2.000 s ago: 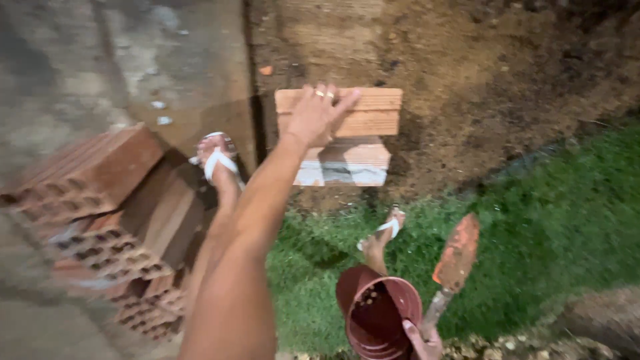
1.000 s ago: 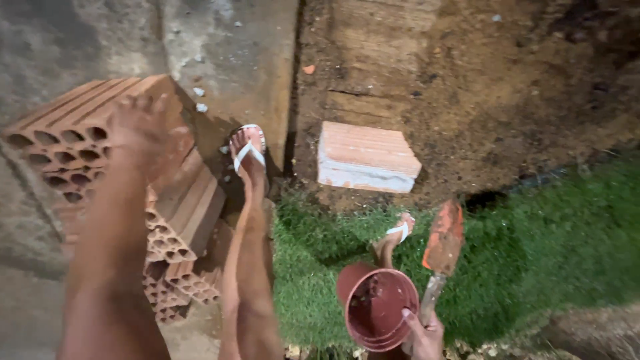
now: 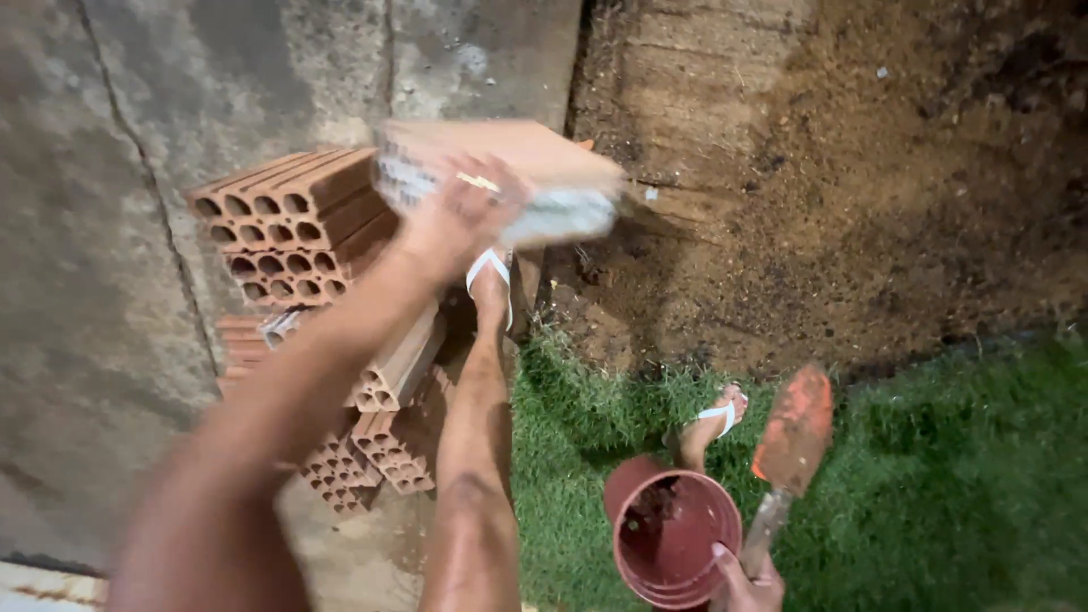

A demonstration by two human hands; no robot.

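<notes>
My left hand (image 3: pixel 480 204), with a ring on it, grips a hollow clay brick (image 3: pixel 510 157) that is blurred by motion; one side of the brick is whitish. It is over the concrete edge, just right of the stacked hollow clay bricks (image 3: pixel 280 225). My right hand (image 3: pixel 748 582) holds the rim of a reddish-brown plastic pot (image 3: pixel 680 535) together with the handle of a garden trowel (image 3: pixel 795 433). Some dark soil lies inside the pot. The trowel's blade is orange, smeared with dirt, and points up and away over the grass.
Cracked concrete paving (image 3: pixel 280 76) lies at the left, bare brown soil (image 3: pixel 850 195) at the upper right and grass (image 3: pixel 952 484) at the lower right. My feet, in white-strapped flip-flops, stand by the brick stack and on the grass. A small orange fragment lies behind the held brick.
Two seconds ago my left hand was at bricks on the soil; then it was over the stack. The whitish-sided brick, earlier on the soil, is now held near the stack. My right hand keeps its hold.
</notes>
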